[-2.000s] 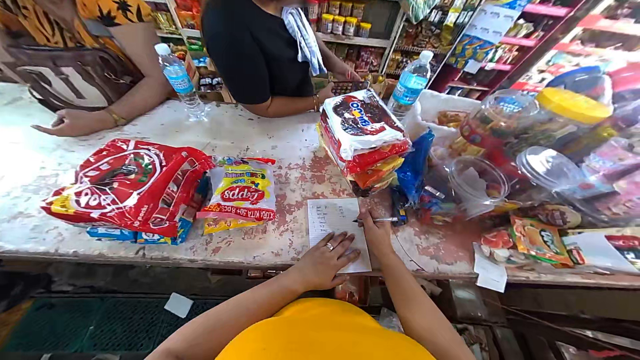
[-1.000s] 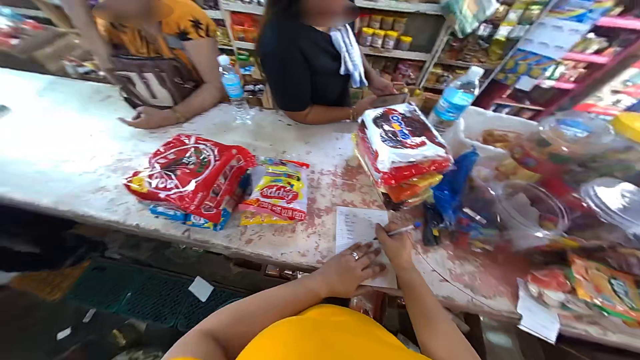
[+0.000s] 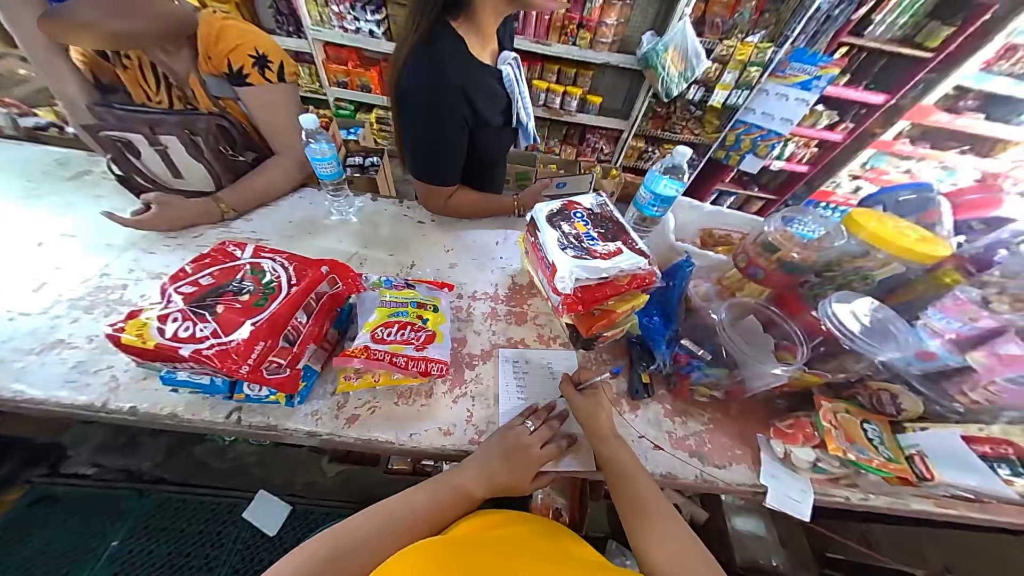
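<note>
A sheet of lined paper [image 3: 532, 376] with handwriting lies at the near edge of the worn, painted counter [image 3: 472, 312]. My left hand [image 3: 524, 448], a ring on one finger, rests flat over its lower part with nothing held. My right hand [image 3: 590, 404] grips a pen [image 3: 600, 378] over the paper's right side. Left of the paper are a bag of candy [image 3: 404, 328] and a big red snack pack [image 3: 236, 312] on top of blue packs [image 3: 276, 392]. Beyond the paper stands a stack of snack packs [image 3: 592, 248], a white and brown one uppermost.
Two water bottles [image 3: 326, 168] [image 3: 660, 190] stand toward the far side. Two people are across the counter, one in a black shirt [image 3: 456, 104], one with a brown bag [image 3: 172, 152]. Plastic jars [image 3: 896, 236], a blue plastic bag [image 3: 668, 312] and loose packets [image 3: 864, 436] crowd the right.
The phone-like object at the hands of the person in black is lower and further from their face. My hands stay at the paper, the pen still in my right hand. The view has shifted.
</note>
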